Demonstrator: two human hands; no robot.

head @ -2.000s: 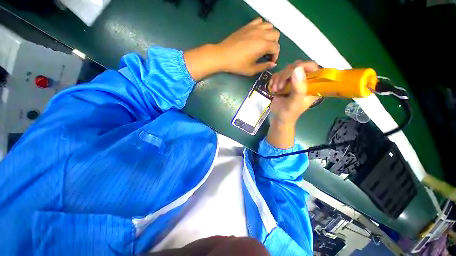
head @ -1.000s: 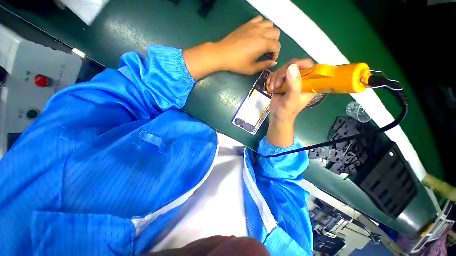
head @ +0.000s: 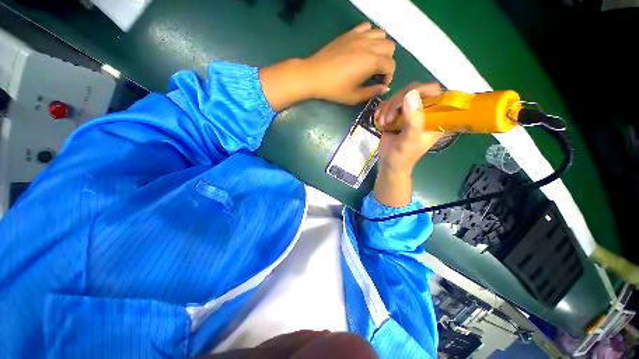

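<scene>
The smartphone assembly (head: 356, 156) lies slanted on the green bench mat, its white battery showing in the lower part. My right hand (head: 404, 137) grips the yellow-orange electric screwdriver (head: 473, 112), which is tilted over the phone's upper end. Its bit is hidden by my fingers. My left hand (head: 356, 64) is curled beside the phone's upper end, with the thumb close to it. Whether its fingers hold anything is hidden. A round grey dish (head: 445, 142) is partly covered by my right hand and the screwdriver.
A clear round dish (head: 502, 158), a heap of black parts (head: 483, 203) and a black slotted tray (head: 543, 254) lie to the right. The screwdriver's black cord (head: 483, 200) crosses above them. A white strip (head: 448, 56) runs behind. A white control panel (head: 66, 105) stands at left.
The screwdriver's rear end has shifted slightly left and up since the earliest frame, and its cord loop has moved. My left hand and the phone have stayed nearly still.
</scene>
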